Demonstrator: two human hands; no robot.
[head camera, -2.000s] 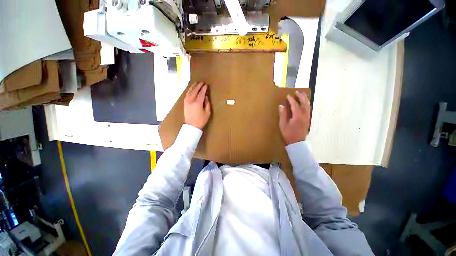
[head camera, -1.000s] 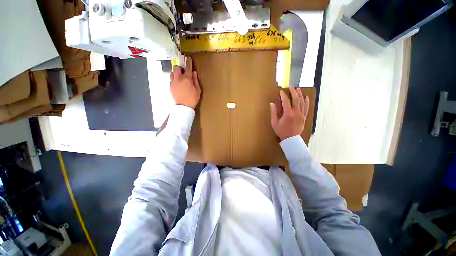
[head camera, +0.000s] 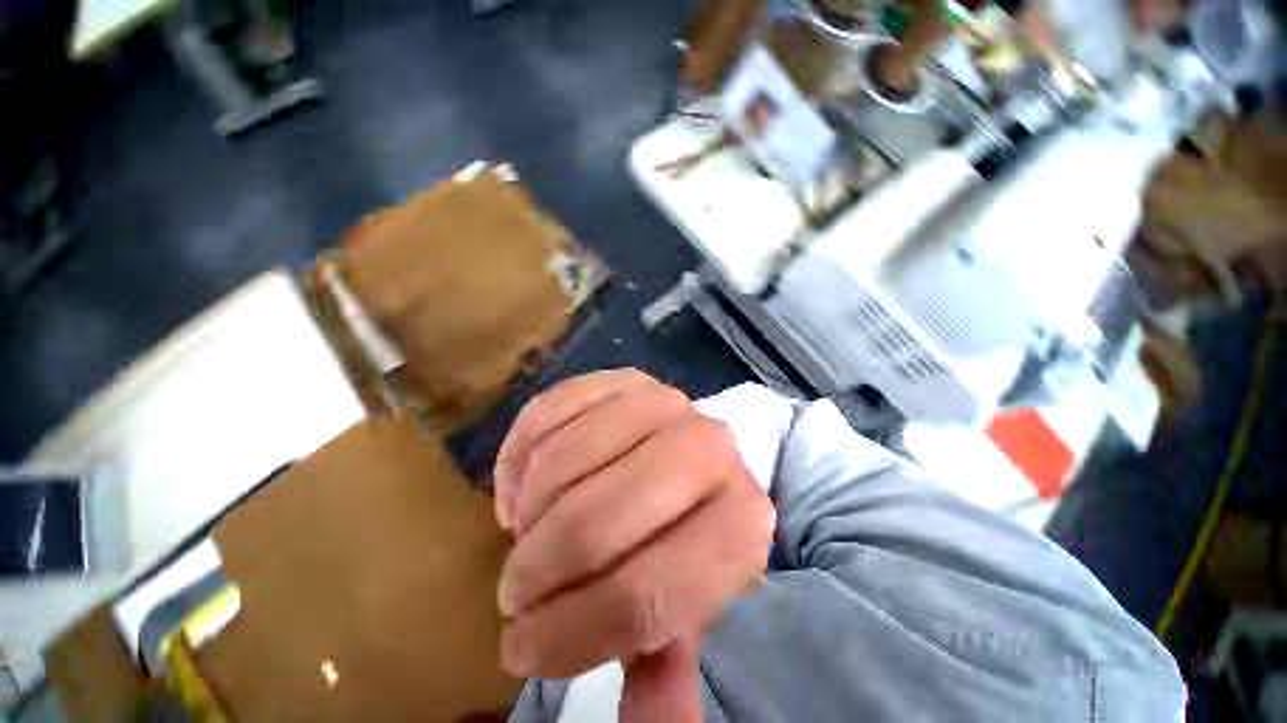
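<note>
My right hand (head camera: 628, 530) is large and blurred near the centre, close to the camera. Its back faces me, its fingers are curled in and its thumb points down. Nothing shows in it, though its palm is hidden. A brown garment panel (head camera: 374, 565) lies to its left, partly behind the hand, with a small pale sticker (head camera: 329, 674) on it. The end of a yellow edge guide (head camera: 194, 685) shows at the lower left. My left hand is not in view.
A stack of brown cut pieces (head camera: 459, 290) stands beyond the panel, beside the white table (head camera: 212, 381). A dark screen (head camera: 40, 527) is at the left edge. Blurred white machine equipment (head camera: 875, 325) and an orange-red patch (head camera: 1030, 449) are at right.
The view has turned and tilted strongly to the right. My right hand has left the panel and is raised close to the camera, its fingers now curled. My left hand has gone out of view.
</note>
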